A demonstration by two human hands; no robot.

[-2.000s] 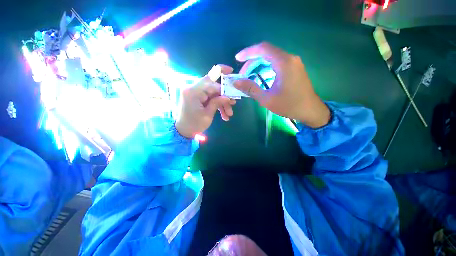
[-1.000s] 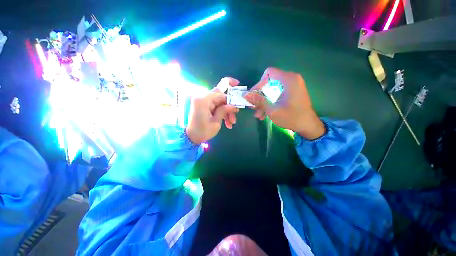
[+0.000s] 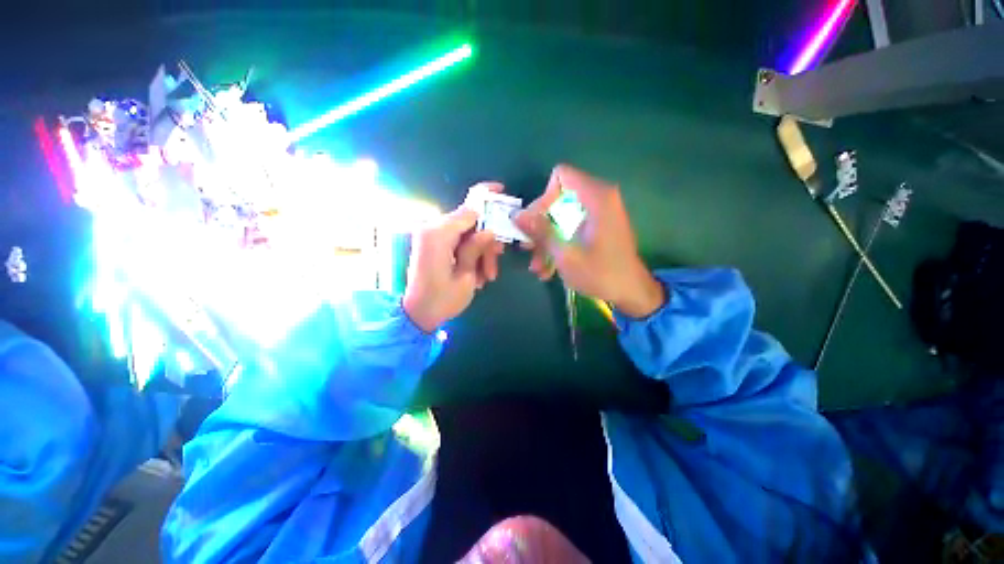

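A small white square piece [image 3: 501,218] is between my two hands above the dark green table. My left hand [image 3: 449,260] grips its left side with the fingertips. My right hand [image 3: 595,245] has its thumb and fingertips on the piece's right side. A glowing whitish block [image 3: 567,214] shows inside my right fingers; most of it is hidden. A thin strip [image 3: 571,322] hangs or lies below my right hand. The large overexposed pile of lit strips [image 3: 253,231] lies beside my left forearm.
A lit strip [image 3: 385,90] sticks out from the pile. At the right are a grey metal bracket [image 3: 881,88], a tan-handled tool [image 3: 797,147], a thin rod with a patterned white end [image 3: 897,205] and a black item [image 3: 963,292]. A neighbour's blue sleeve [image 3: 44,413] is at the left edge.
Both hands have stayed together at the white piece and appear slightly further left. The glow at my right hand has changed colour. The whole view has shifted a little.
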